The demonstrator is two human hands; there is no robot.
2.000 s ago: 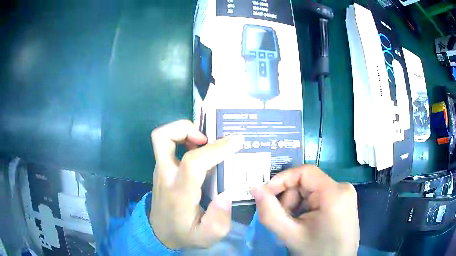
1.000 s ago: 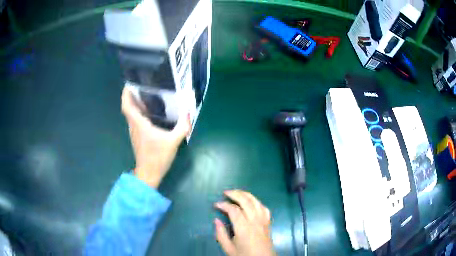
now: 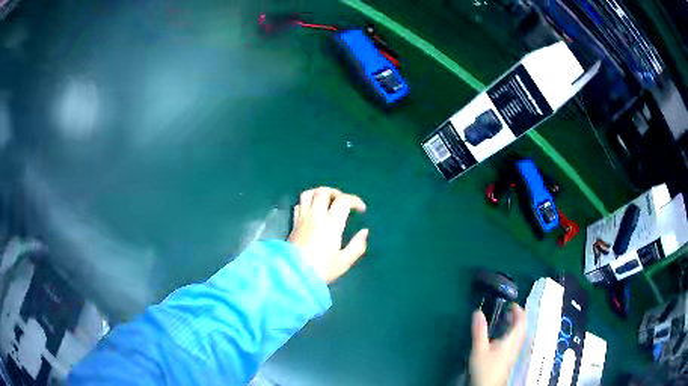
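Observation:
My left hand [image 3: 324, 234] is over the green mat [image 3: 196, 173], fingers apart, holding nothing. My right hand [image 3: 498, 350] is at the lower right, partly cut off by the bottom edge. Its thumb and a finger are on either side of the handle of the black barcode scanner [image 3: 496, 286]; whether they grip it is not clear. A white and black retail carton [image 3: 486, 121] is on the far side with an end flap open and a barcode at its near end.
Blue battery testers [image 3: 375, 68] with red and black leads lie beyond my hands; another tester [image 3: 537, 194] is right of the carton. A second carton [image 3: 630, 234] is at the far right. The flat carton stack [image 3: 543, 332] lies right of the scanner. Wrapped cartons [image 3: 38, 317] are at lower left.
The carton has gone from my left hand to the far side of the mat. My right hand has moved to the scanner. The view has turned and shifted.

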